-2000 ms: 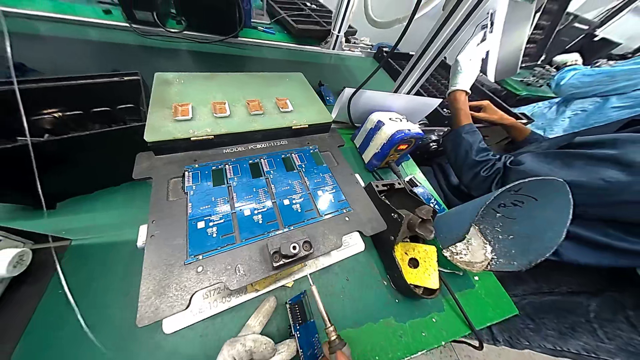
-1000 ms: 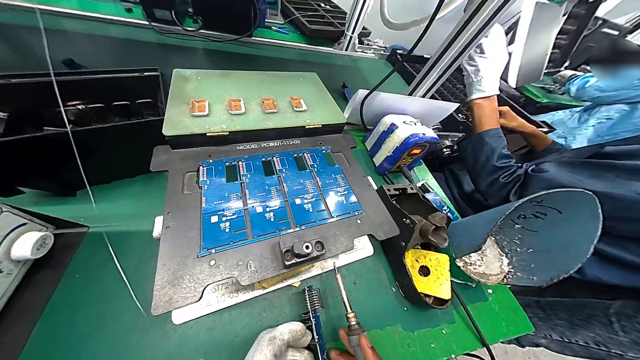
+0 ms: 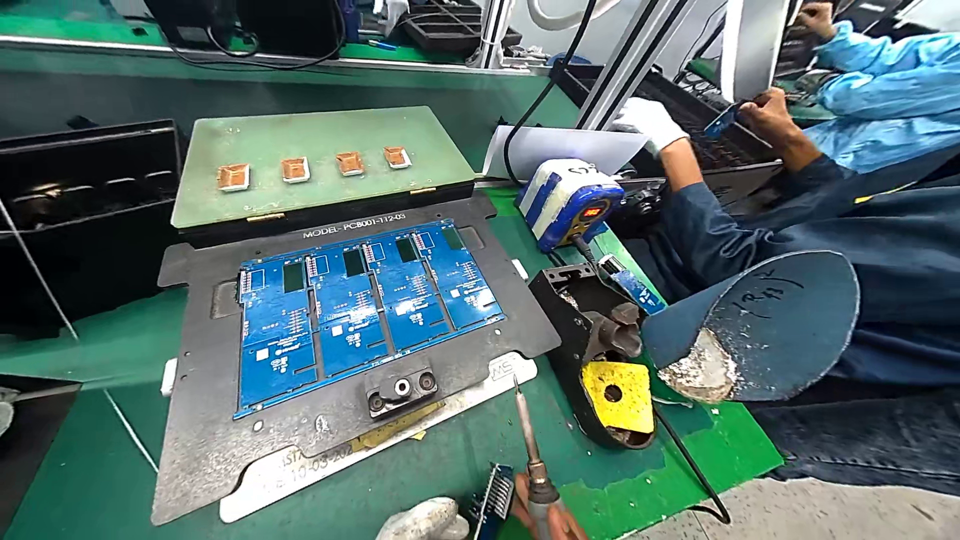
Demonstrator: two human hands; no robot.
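At the bottom edge, my left hand [image 3: 424,520], in a whitish glove, is beside a small blue circuit board [image 3: 495,501] with a row of metal pins; its fingers are partly cut off, and their hold on the board is not clear. My right hand [image 3: 559,523], bare-fingered, grips a soldering iron [image 3: 531,442], its tip pointing up and away, close to the fixture's white lower strip. The iron is just right of the small board. Beyond, a panel of blue circuit boards [image 3: 349,315] lies in a dark grey fixture plate [image 3: 202,405] with a black clamp block [image 3: 402,390].
A green lid [image 3: 322,139] with several square pads stands behind the fixture. To the right are a blue-and-white soldering station [image 3: 574,202], an iron stand with yellow sponge [image 3: 619,397] and a blue cut tube [image 3: 795,322] with whitish residue. A co-worker in dark blue sits at the right.
The small board and my left hand sit lower in view than two seconds ago. The co-worker's gloved hand has moved down from its raised position.
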